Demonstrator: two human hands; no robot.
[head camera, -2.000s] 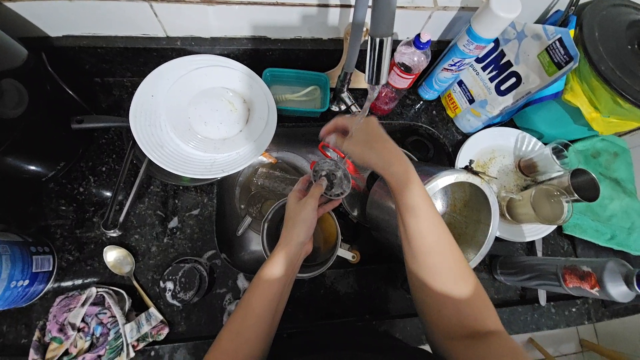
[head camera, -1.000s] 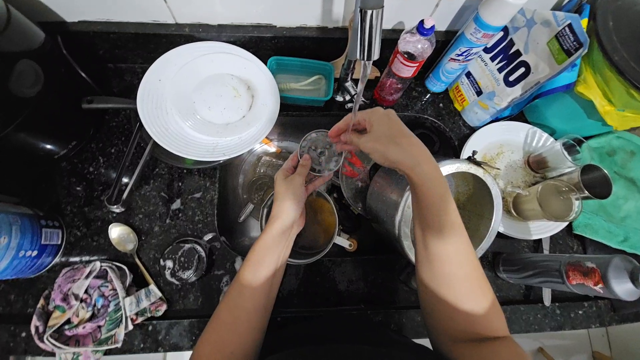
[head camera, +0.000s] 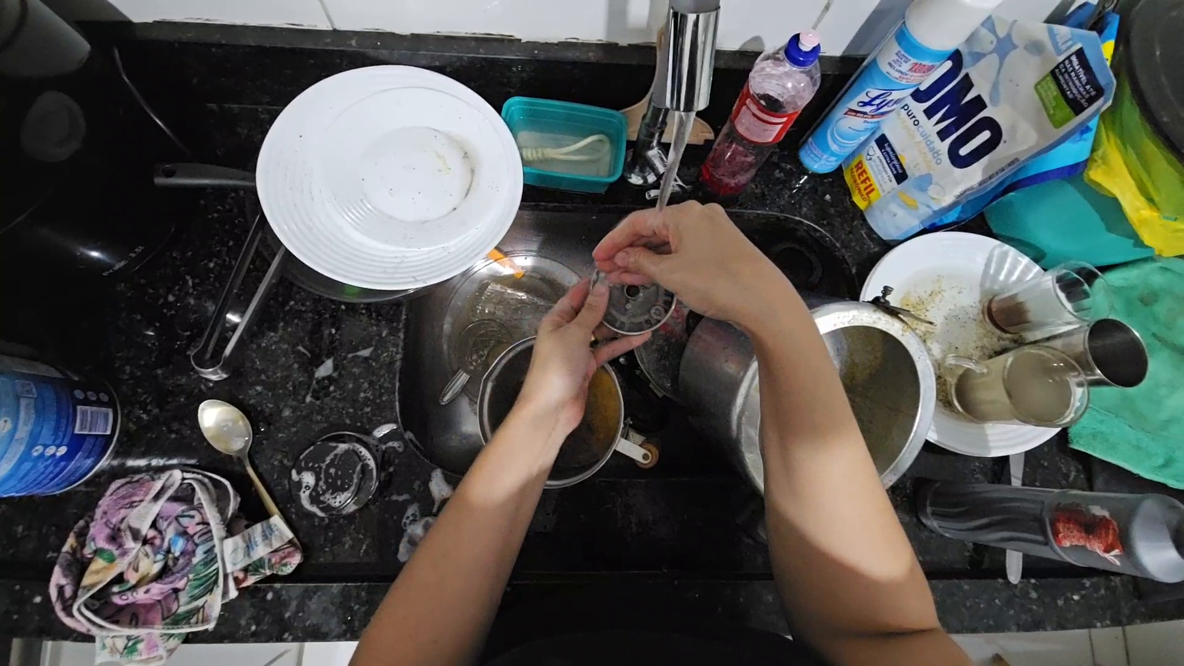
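Note:
My left hand (head camera: 566, 356) grips the rim of a small round item (head camera: 638, 307), clear or metallic, above the sink. My right hand (head camera: 689, 259) is at the item's upper edge with fingertips pinched together; whether they hold it is unclear. Water runs from the chrome faucet (head camera: 687, 60) just behind my right hand. Below my left hand sits a metal pot (head camera: 606, 462) with brownish liquid. A large aluminium pot (head camera: 721, 398) lies tilted in the sink's right side, partly behind my right forearm. A glass lid or dish (head camera: 462, 287) is in the sink's left side.
Stacked white plates (head camera: 305, 185) rest on a pan left of the sink. A soapy glass cup (head camera: 338, 474), a spoon (head camera: 225, 427) and a patterned cloth (head camera: 148, 555) lie at left. At right are a plate with glasses (head camera: 888, 268), a dark bottle (head camera: 990, 518) and a soap bottle (head camera: 763, 111).
Both hands stay over the sink around the small round item. The item has tilted in my left hand, and my right hand has moved onto its upper edge.

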